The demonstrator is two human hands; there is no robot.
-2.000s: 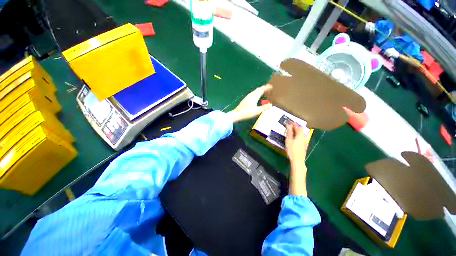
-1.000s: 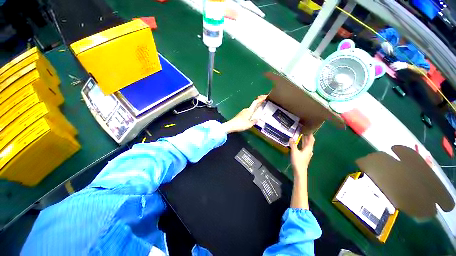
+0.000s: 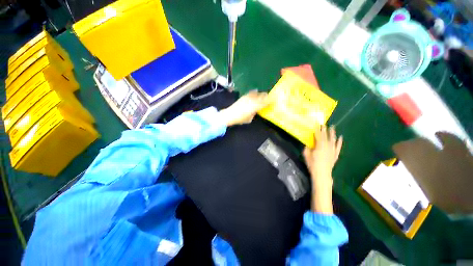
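A yellow retail carton (image 3: 298, 106) lies in front of me on the green surface with its lid down, slightly blurred. My left hand (image 3: 248, 108) is at its left end, with the fingertips at the carton's edge. My right hand (image 3: 323, 150) is at its lower right corner, with the fingers spread against it. The two hands have the carton between them. Two dark grey cards (image 3: 284, 169) lie on the black mat (image 3: 223, 182) nearer to me.
A weighing scale (image 3: 168, 67) with a yellow carton (image 3: 127, 39) on it stands left. Several closed cartons (image 3: 52, 130) stand far left. A metal pole (image 3: 232, 49) rises behind. An open carton (image 3: 397, 195) is at right. A fan (image 3: 395, 54) and red pads (image 3: 404, 108) lie beyond.
The brown lid of the carton between my hands has come down, hiding its contents and showing a yellow top. Both hands have stayed at its ends. The view has shifted.
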